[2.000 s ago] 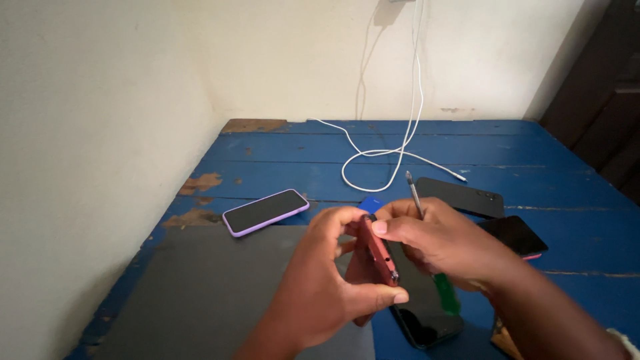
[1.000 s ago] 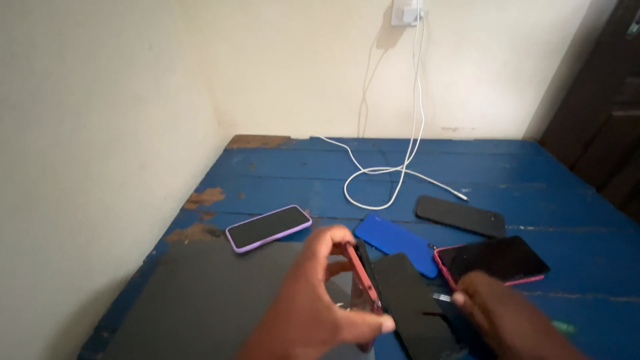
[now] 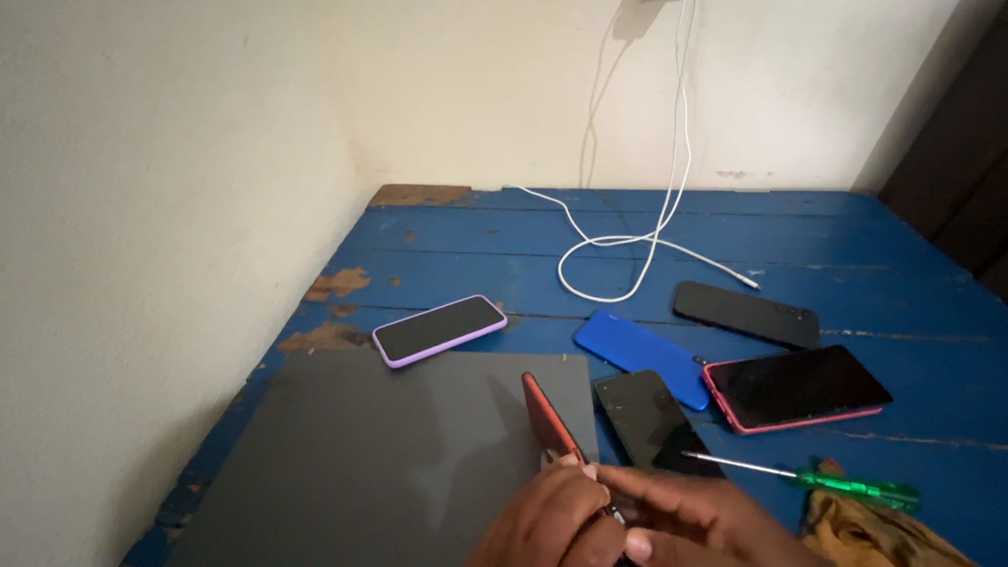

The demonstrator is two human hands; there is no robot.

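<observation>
My left hand (image 3: 559, 516) grips a red smartphone (image 3: 551, 417), which stands on edge above a dark grey mat (image 3: 354, 449). My right hand (image 3: 701, 512) is closed on the near end of the same phone, its fingers touching the left ones; the lower part of the phone is hidden by both hands. Just beyond the right hand lies a black phone (image 3: 654, 417), screen up. To its right rests a screwdriver with a green clear handle (image 3: 858, 487), its tip pointing left over that phone.
Past the hands lie a blue phone (image 3: 638, 354), a black phone or case (image 3: 744, 313), a phone in a pink case (image 3: 803, 390) and one in a purple case (image 3: 439, 329). A white charging cable (image 3: 561, 272) loops at the back of the blue wooden table (image 3: 472, 276). A brown cloth (image 3: 874, 535) sits at right.
My right hand has moved left from beside the phones onto the red phone. The screwdriver, in my right hand two seconds ago, now lies on the table. The left hand has moved nearer the body.
</observation>
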